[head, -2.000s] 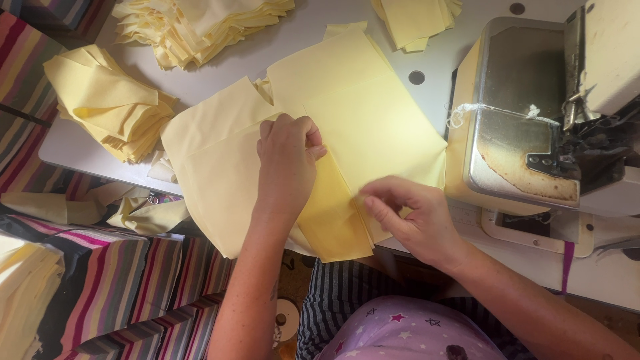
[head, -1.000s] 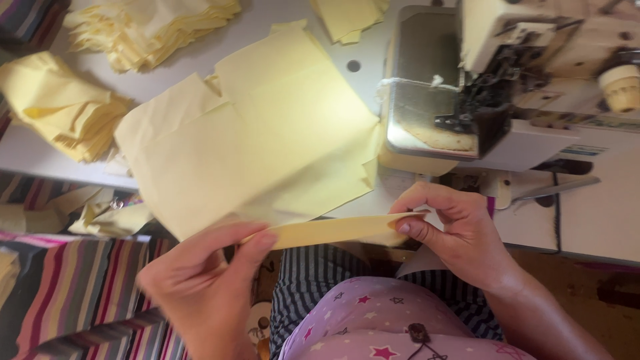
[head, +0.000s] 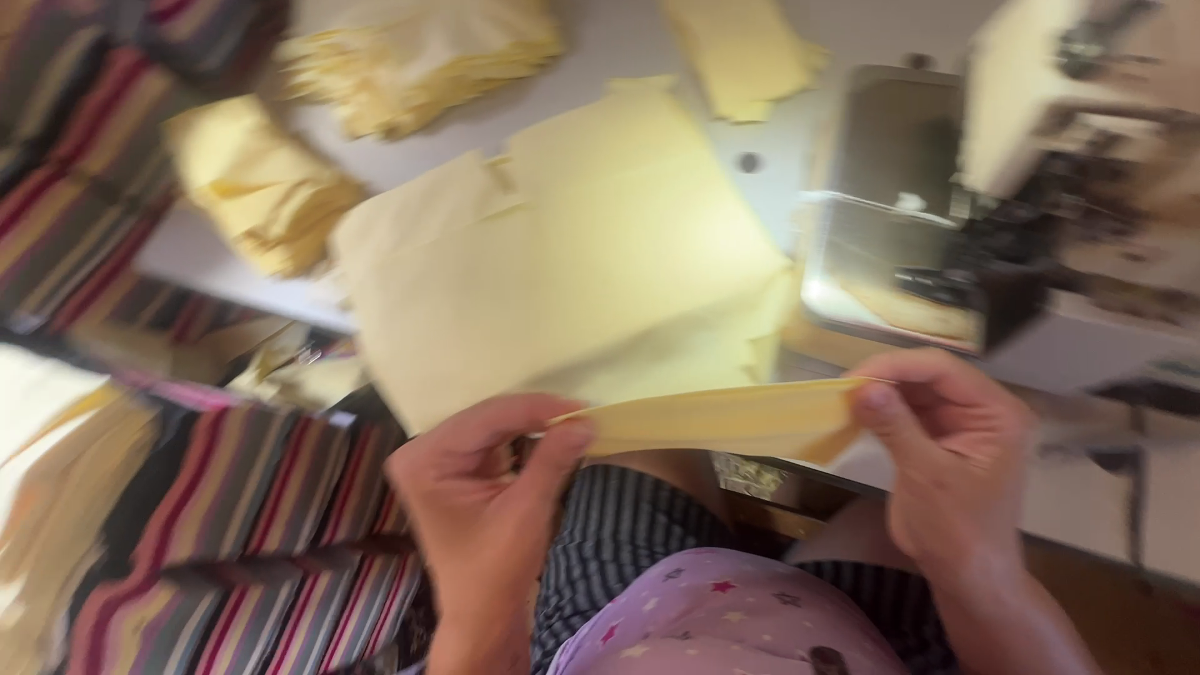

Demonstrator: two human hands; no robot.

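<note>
A narrow folded strip of yellow fabric [head: 722, 422] is stretched between my two hands, above the near edge of the table. My left hand [head: 497, 497] pinches its left end between thumb and fingers. At the right end, my right hand [head: 947, 450] grips a corner the same way. Beyond the strip, large pale yellow fabric pieces [head: 562, 253] lie flat on the white table, with a notch at their far left edge. The picture is somewhat blurred.
A sewing machine [head: 1059, 187] with a metal plate [head: 881, 206] stands at the right. Stacks of yellow fabric [head: 422, 56] and a folded bundle [head: 262, 187] lie at the far left; smaller pieces [head: 741, 56] lie at the back. Striped fabric [head: 253, 487] covers the left side.
Two seconds ago my hands were over the yellow pieces on the table. Both have since moved toward my body, and the strip is now held up between them.
</note>
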